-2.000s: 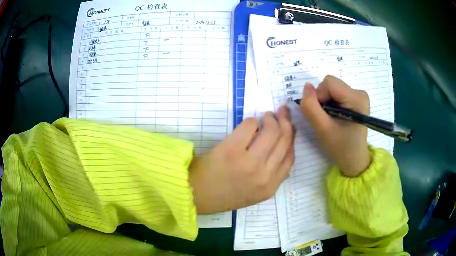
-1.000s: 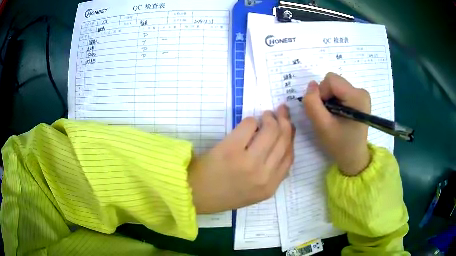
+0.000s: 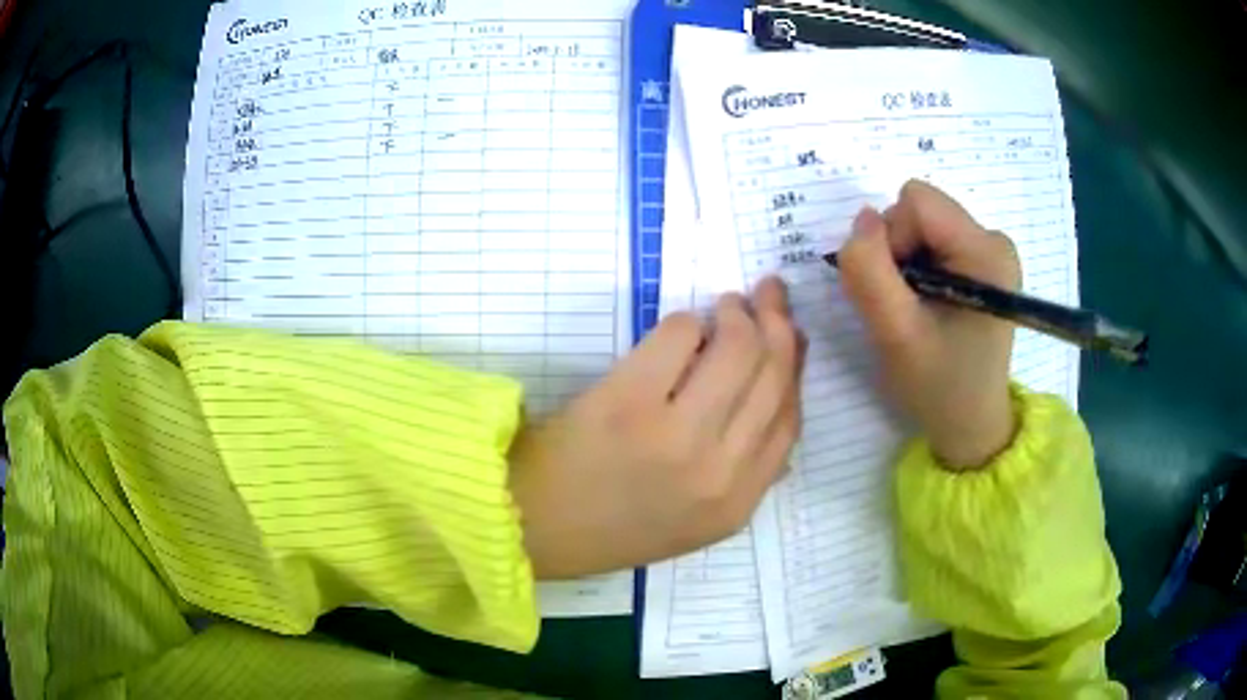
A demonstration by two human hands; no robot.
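Note:
My right hand (image 3: 944, 321) holds a black pen (image 3: 1012, 304) with its tip at the handwritten entries in the left column of the form (image 3: 903, 520). My left hand (image 3: 656, 438) rests across the form's left edge, fingers bent; whether anything is under them cannot be told. The form lies over other sheets on a blue clipboard (image 3: 651, 219) with a black and silver clip (image 3: 855, 28). A reference form (image 3: 410, 260) with handwritten entries lies left of the clipboard, partly under my left sleeve.
The bench top (image 3: 1156, 205) is shiny green. A small white device (image 3: 837, 677) with a grey screen shows at the form's lower edge. Thin black cable (image 3: 130, 164) lies at the left. Dark and blue items (image 3: 1210, 561), unclear, sit at the right edge.
The pen tip has moved slightly right along the fourth entry, which has more writing. The papers sit slightly higher in the view. My left hand has barely moved.

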